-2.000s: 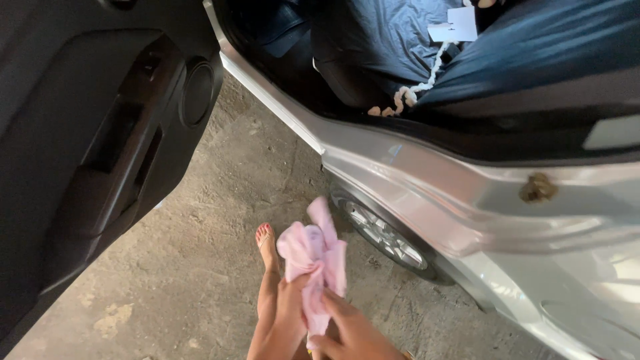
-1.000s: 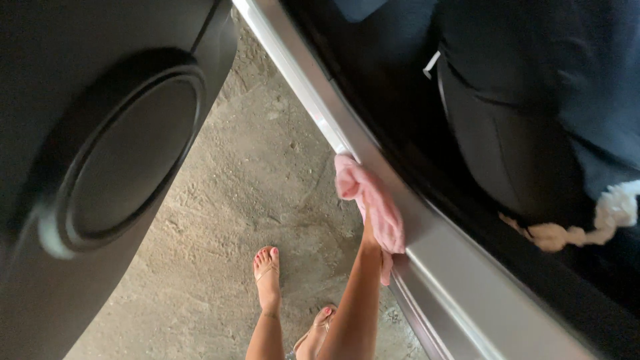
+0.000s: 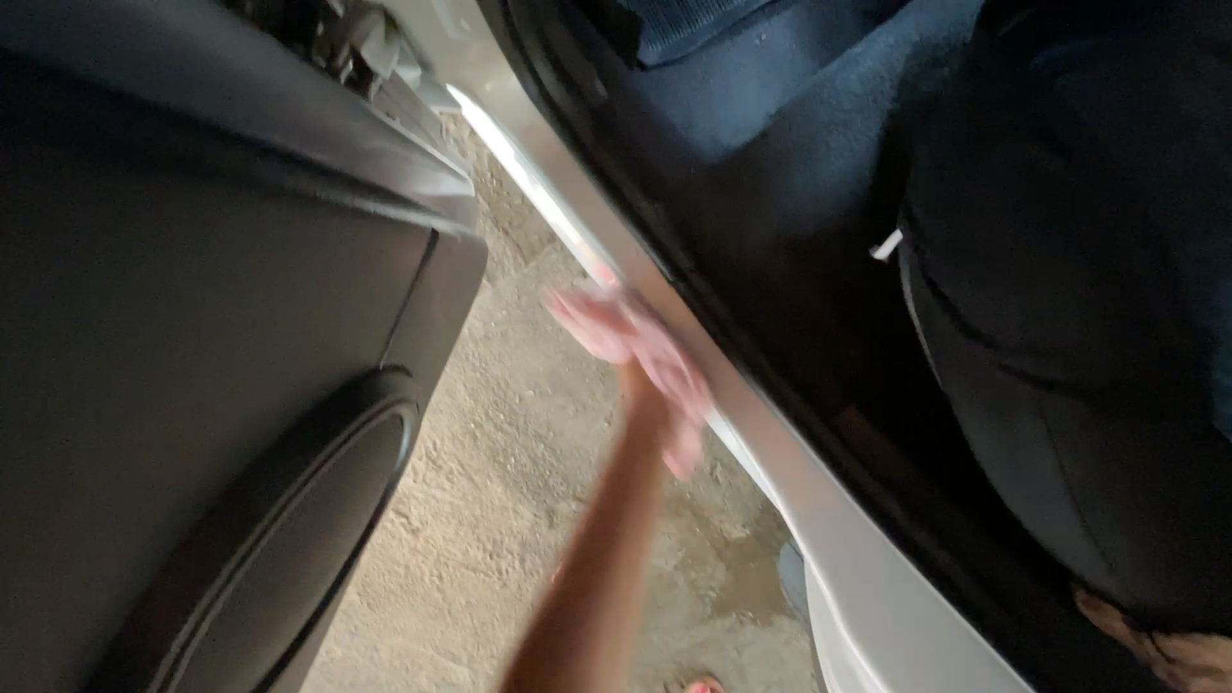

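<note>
My right hand (image 3: 639,381), blurred by motion, holds a pink cloth (image 3: 666,358) against the silver door sill (image 3: 770,438) of a car. The cloth covers most of the fingers, and its loose ends spread to the left and hang below the wrist. The forearm rises from the bottom edge of the head view. My left hand is out of view.
An open car door with a dark inner panel (image 3: 221,289) and a round speaker cover (image 3: 289,558) fills the left. Rough concrete floor (image 3: 462,539) lies between door and sill. On the right are the carpeted footwell (image 3: 770,125) and a dark seat (image 3: 1039,385).
Two seconds ago both hands held the cloth over the floor near the wheel. One second ago one hand had it on the sill; the view has since shifted toward the door hinge.
</note>
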